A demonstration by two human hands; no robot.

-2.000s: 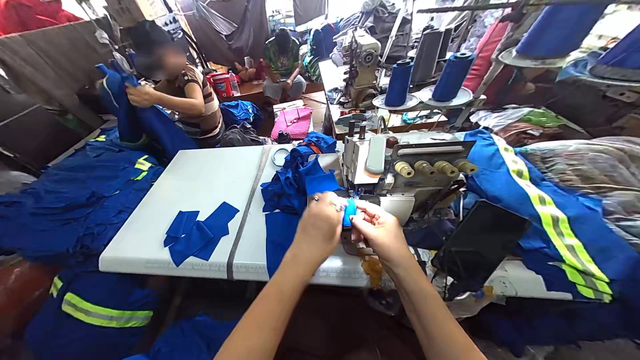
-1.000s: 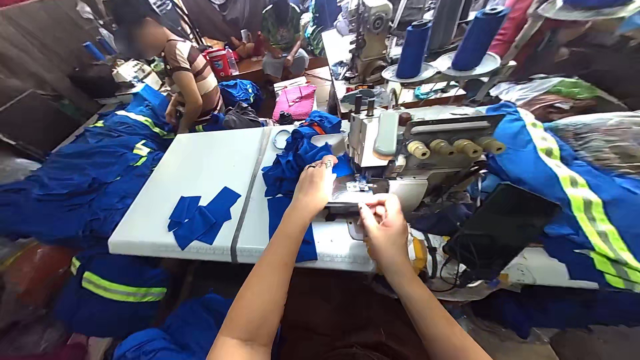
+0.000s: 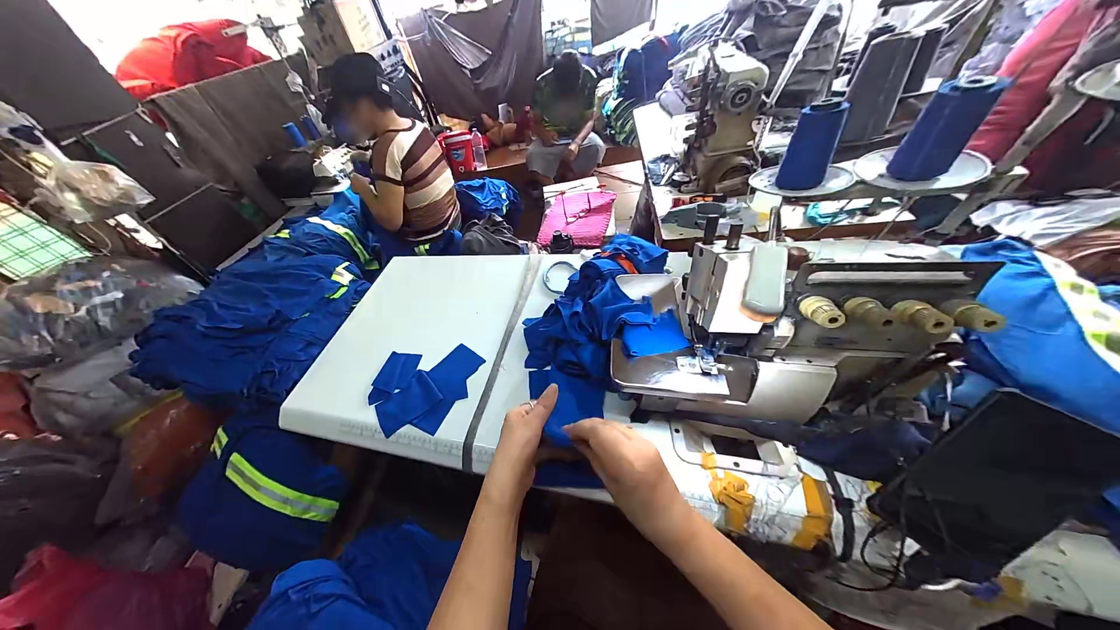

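Note:
Both my hands are at the front edge of the white sewing table [image 3: 411,306], left of an overlock sewing machine [image 3: 739,289]. My left hand [image 3: 523,433] has its thumb up beside a strip of blue fabric [image 3: 570,404] that hangs over the edge; its fingers are partly hidden. My right hand [image 3: 626,459] pinches the right side of that strip with thumb and forefinger. Crumpled blue fabric [image 3: 582,324] lies behind, and a small blue piece [image 3: 654,334] rests on the machine's metal plate by the presser foot [image 3: 700,360]. Several flat blue cut pieces [image 3: 420,392] lie farther left.
Piled blue garments with reflective strips [image 3: 262,324] border the table's left side. Cones of blue thread [image 3: 812,144] stand behind the machine. A dark flat panel [image 3: 1006,490] is at the right, near yellow tape. Two other people [image 3: 407,175] sit farther back.
My hands have moved from the machine's needle area down and left to the fabric at the table edge. The bright blue piece held between them two seconds ago is no longer there.

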